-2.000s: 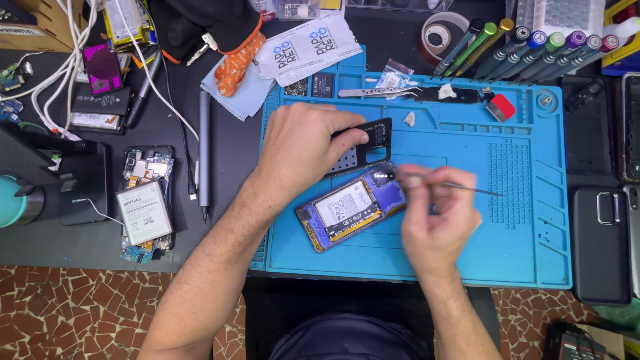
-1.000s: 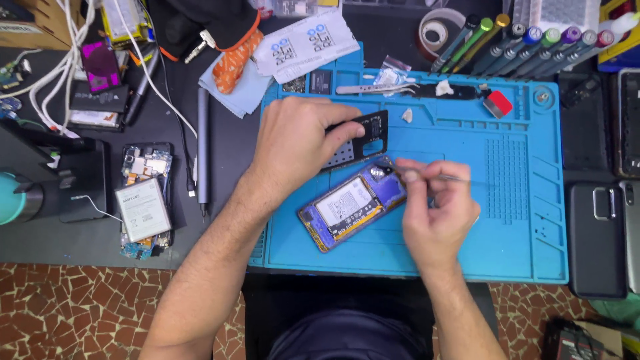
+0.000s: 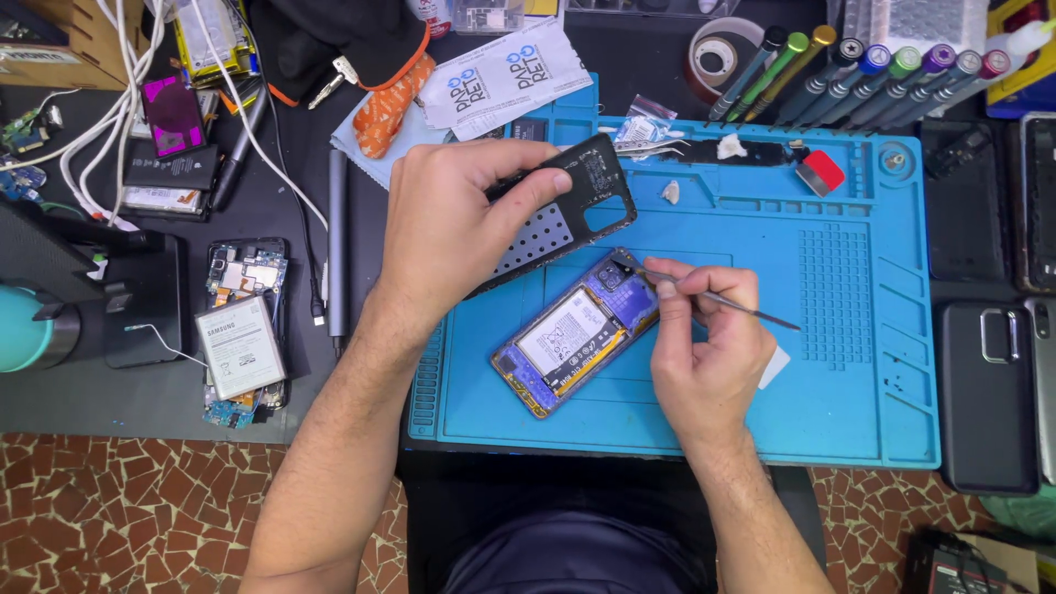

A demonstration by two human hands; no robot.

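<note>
My left hand (image 3: 462, 219) grips a black phone back cover (image 3: 606, 177) by its edge, tilted above the blue silicone repair mat (image 3: 726, 330). The cover has a square camera cutout and a grey dotted patch on its inner side. Below it lies an opened smartphone (image 3: 569, 334), its battery and yellow flex cable showing in a purple-blue frame. My right hand (image 3: 709, 338) pinches a thin metal pick (image 3: 755, 312); the pick's tip is at the phone's top end, beside the camera module. A white card (image 3: 775, 367) lies partly under my right hand.
Tweezers (image 3: 648, 148), a red-handled blade (image 3: 819, 173) and upright screwdrivers (image 3: 825, 78) border the mat's back. Left are a disassembled phone (image 3: 247, 272) with a loose battery (image 3: 239, 346), a grey pen-like tool (image 3: 337, 247) and white cables (image 3: 124, 107). Black phone cases (image 3: 988, 412) lie at right.
The pick's tip has shifted to the phone's top corner by the camera module, and the white card now shows beside my right hand. My left hand still holds the cover.
</note>
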